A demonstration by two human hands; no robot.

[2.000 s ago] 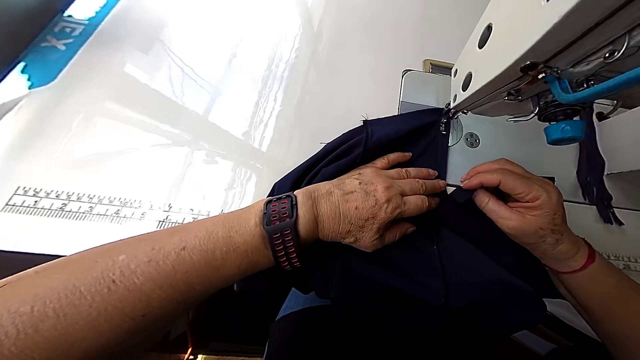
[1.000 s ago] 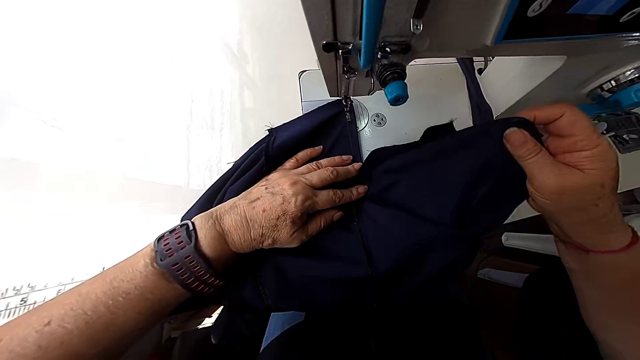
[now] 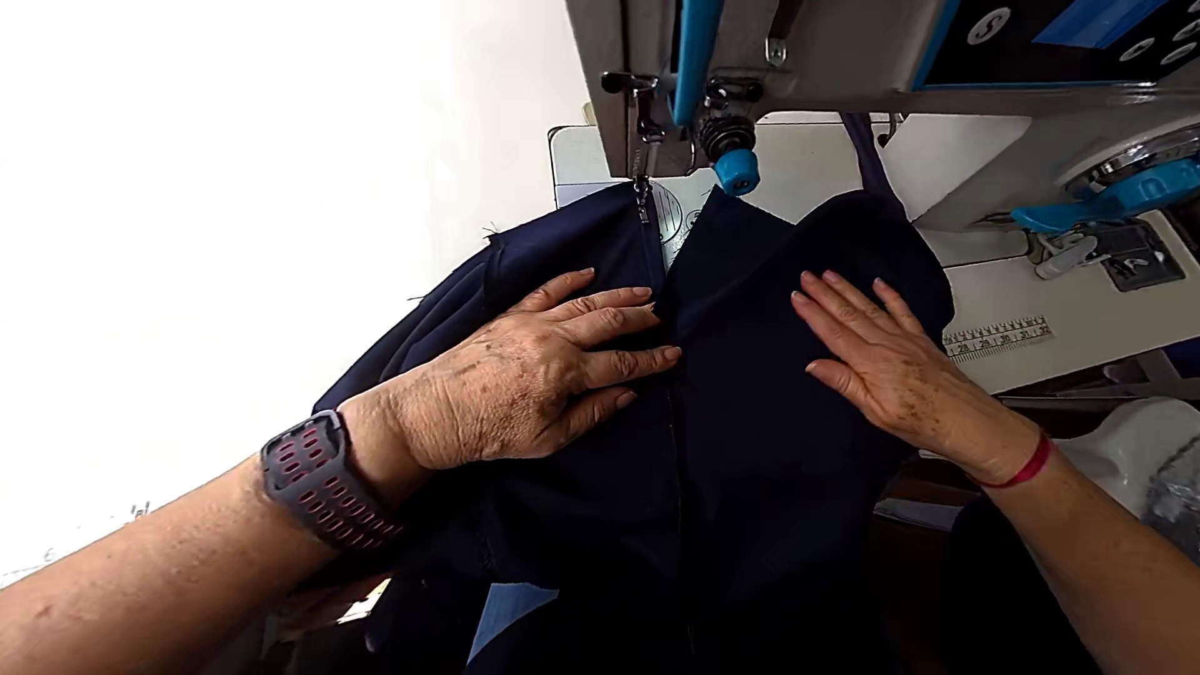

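Dark navy fabric (image 3: 769, 441) lies across the sewing machine bed and hangs over the near edge, with a seam running down its middle. Its far edge reaches under the presser foot (image 3: 642, 199). My left hand (image 3: 534, 370), palm down with fingers spread, presses on the fabric left of the seam and its fingertips touch near the seam. On the right part of the fabric rests my right hand (image 3: 886, 375), flat, its fingers slightly apart. Neither hand grips anything. The needle tip cannot be made out.
The sewing machine head (image 3: 844, 56) spans the top, with a blue knob (image 3: 737, 172) beside the presser foot. A printed ruler scale (image 3: 998, 337) marks the table at right. Blue-topped machine parts (image 3: 1116, 197) stand farther right. Dark fabric strip (image 3: 867, 155) hangs behind the cloth.
My right hand was pinching the fabric near the seam, then held its raised right edge; it has let go and lies flat on the cloth. My left hand stays by the seam. The view has shifted.
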